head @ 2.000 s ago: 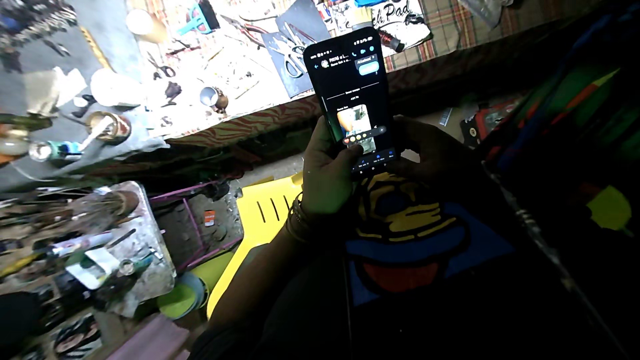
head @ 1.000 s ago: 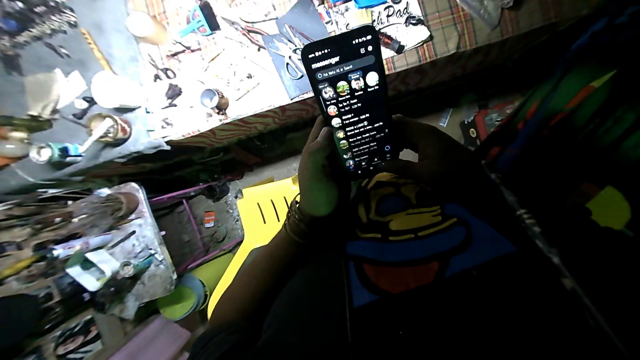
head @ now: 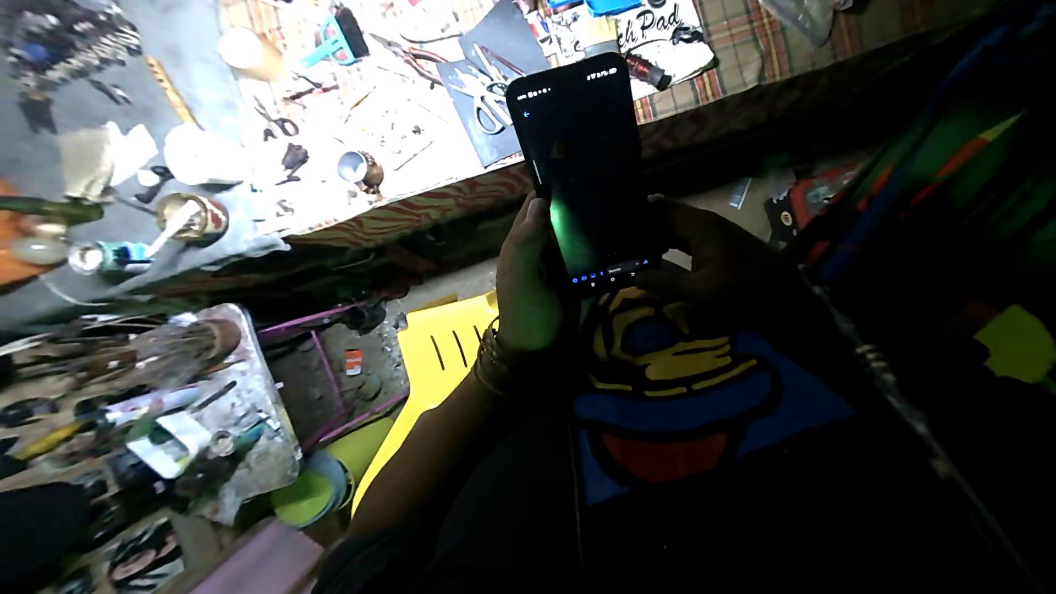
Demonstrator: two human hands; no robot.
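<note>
A black smartphone (head: 586, 173) stands upright and slightly tilted in the middle, its screen mostly dark with small icons along the bottom. My left hand (head: 532, 289) grips its lower left side, thumb along the edge, with a bracelet at the wrist. My right hand (head: 714, 256), in deep shadow, is at the phone's lower right edge; how firmly it holds cannot be seen. Beneath both hands lies dark cloth with a blue, yellow and red printed design (head: 668, 412) over my lap.
The cloth-covered work table (head: 462, 194) ahead bears scissors (head: 487, 103), pliers (head: 417, 62), a metal cup (head: 360, 167) and a tin can (head: 194, 219). Left are a yellow plastic chair (head: 441, 355), a cluttered tray (head: 268, 412) and a green-filled bucket (head: 309, 495).
The phone screen has gone from a message conversation to a chat list, and now to a mostly dark page. Both hands have stayed around the phone.
</note>
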